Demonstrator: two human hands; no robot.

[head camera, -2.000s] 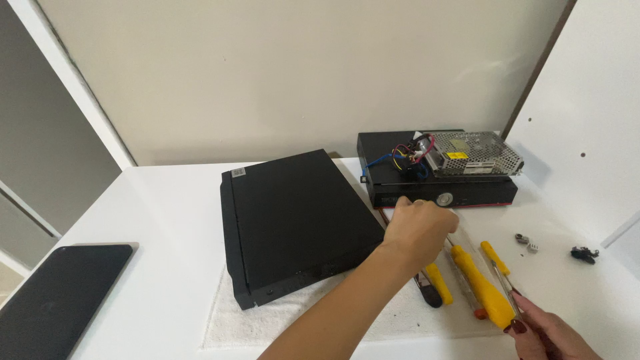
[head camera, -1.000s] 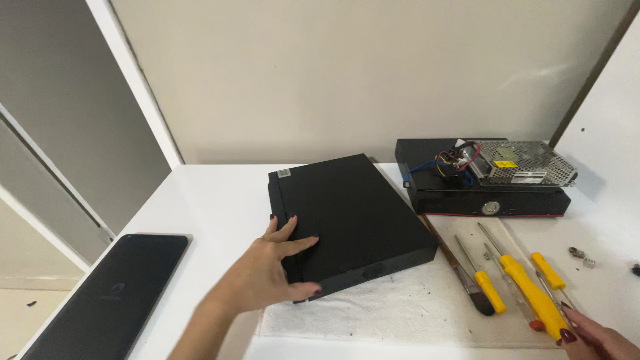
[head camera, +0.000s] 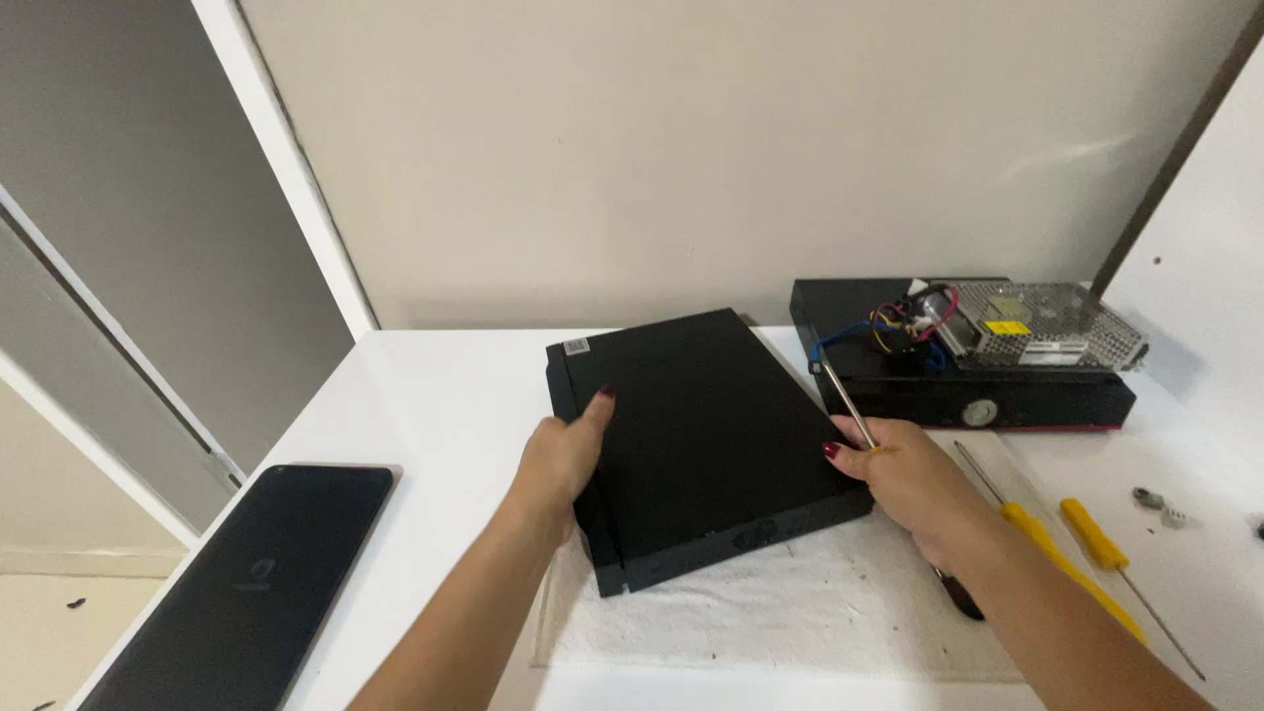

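A flat black computer case [head camera: 711, 425] lies at an angle on a white cloth [head camera: 790, 622]. My left hand [head camera: 568, 459] grips its left edge, thumb on top and fingers hidden at the side. My right hand [head camera: 904, 479] grips the right edge near the front corner and also holds a screwdriver [head camera: 851, 405], whose metal shaft points up and away; its handle is mostly hidden in the palm. Beside my right forearm lie a yellow-handled screwdriver [head camera: 1027, 523] and a shorter yellow-handled screwdriver [head camera: 1096, 538]. A dark-ended tool [head camera: 956, 595] shows partly under the forearm.
Behind on the right, a metal power supply [head camera: 1047, 326] with coloured wires [head camera: 904, 326] rests on a second black case [head camera: 1047, 400]. Small metal parts [head camera: 1150, 499] lie at the right. A black slab-like device [head camera: 257, 583] lies at the table's left edge. A wall stands behind.
My right hand has moved from the tools at the right to the case's right edge, now with a screwdriver. My left hand stays on the case's left side, its grip changed.
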